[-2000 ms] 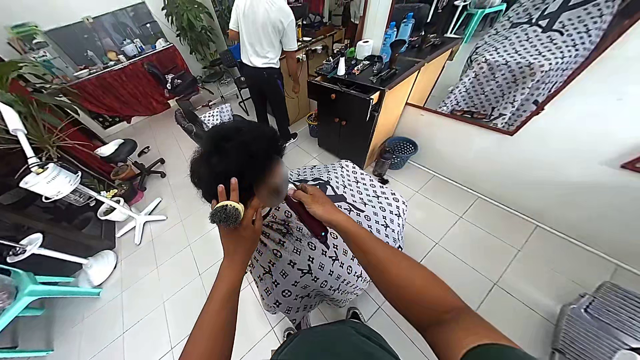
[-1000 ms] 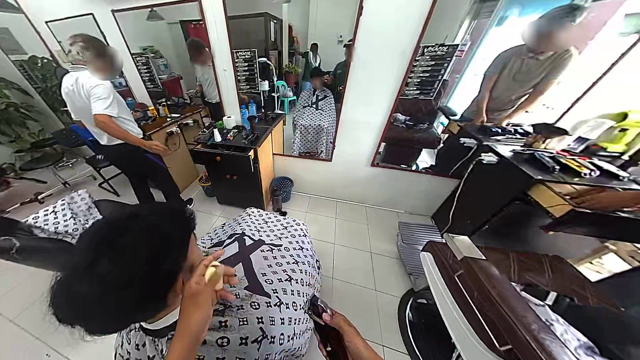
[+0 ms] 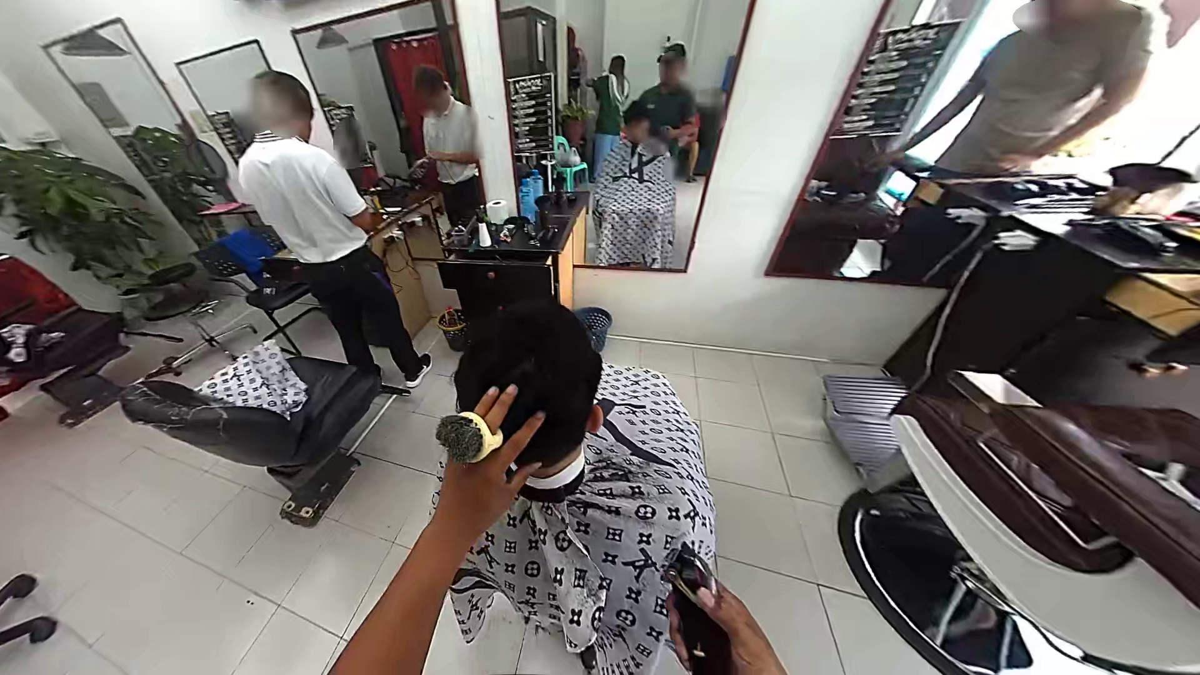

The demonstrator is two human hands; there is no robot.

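A seated person's dark-haired head (image 3: pixel 530 375) is seen from behind, with a white neck strip (image 3: pixel 555 476) around the neck and a patterned barber's cape (image 3: pixel 637 469) over the body. My left hand (image 3: pixel 487 469) rests its spread fingers on the back of the head and holds a duster brush (image 3: pixel 469 438) with a cream handle, its dark bristles facing left. Lower right, my right hand (image 3: pixel 727 623) grips a dark hair clipper (image 3: pixel 696 600), blade end up, in front of the cape and away from the hair.
A black salon chair (image 3: pixel 253 412) with a folded cape stands left; a person in a white shirt (image 3: pixel 300 197) is beyond it. A brown barber chair (image 3: pixel 1031 487) and its metal footrest (image 3: pixel 862 422) are at right. Ahead are a black cabinet (image 3: pixel 502 281), a blue basket (image 3: pixel 593 326) and wall mirrors.
My left hand has gone from near the seated person's face to the back of the head, still with the brush. The clipper stays in my right hand, low at the right. The view has turned.
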